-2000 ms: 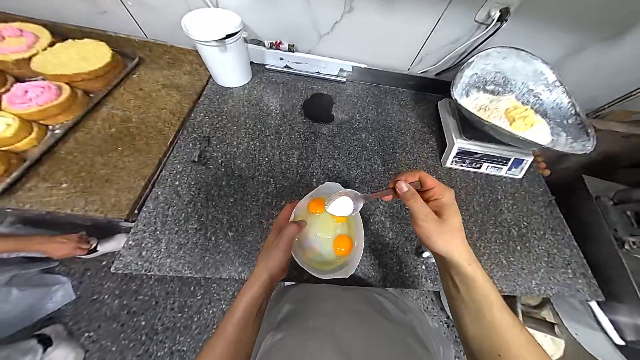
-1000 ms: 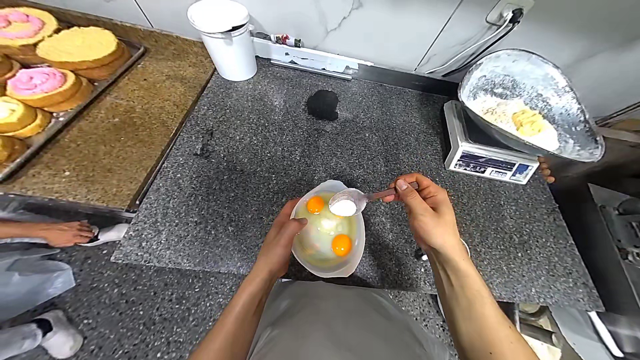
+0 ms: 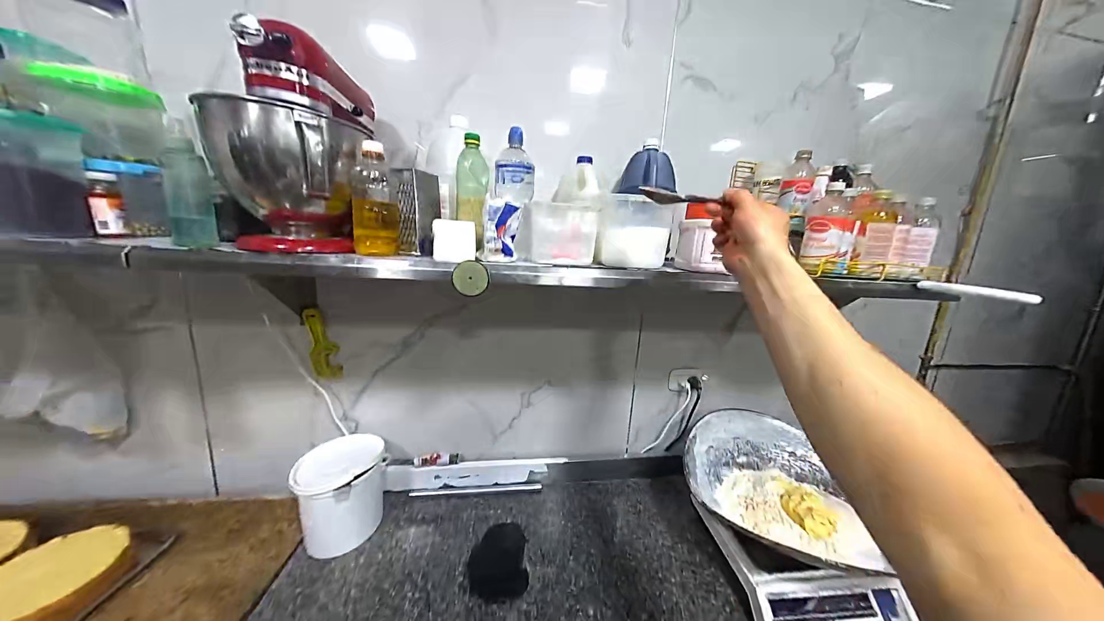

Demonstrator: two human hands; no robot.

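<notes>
My right hand (image 3: 749, 226) is raised to the wall shelf, its fingers closed on the handle of a metal spoon (image 3: 668, 196). The spoon's bowl is above an uncovered plastic tub of white powder (image 3: 634, 245); whether it carries anything cannot be told. Just left of that tub is another translucent tub (image 3: 562, 245), and a small white tub with a red lid (image 3: 697, 250) sits below the hand. My left hand is out of view, as is the bowl of eggs. Under my forearm, a metal scoop pan (image 3: 780, 496) holding flour and a yellow mass rests on a digital scale (image 3: 819, 599).
The steel shelf (image 3: 397, 268) also carries a red stand mixer (image 3: 297, 73), a box grater (image 3: 417, 211) and several bottles. A white lidded bucket (image 3: 341, 500) stands on the dark counter (image 3: 586, 552). Cake layers (image 3: 65, 569) lie at lower left. Cords hang from a wall outlet (image 3: 685, 378).
The view has tilted up to the shelf. My right hand, with the spoon, has moved from over the bowl of eggs up to the tubs. The white powder in the spoon earlier is no longer visible.
</notes>
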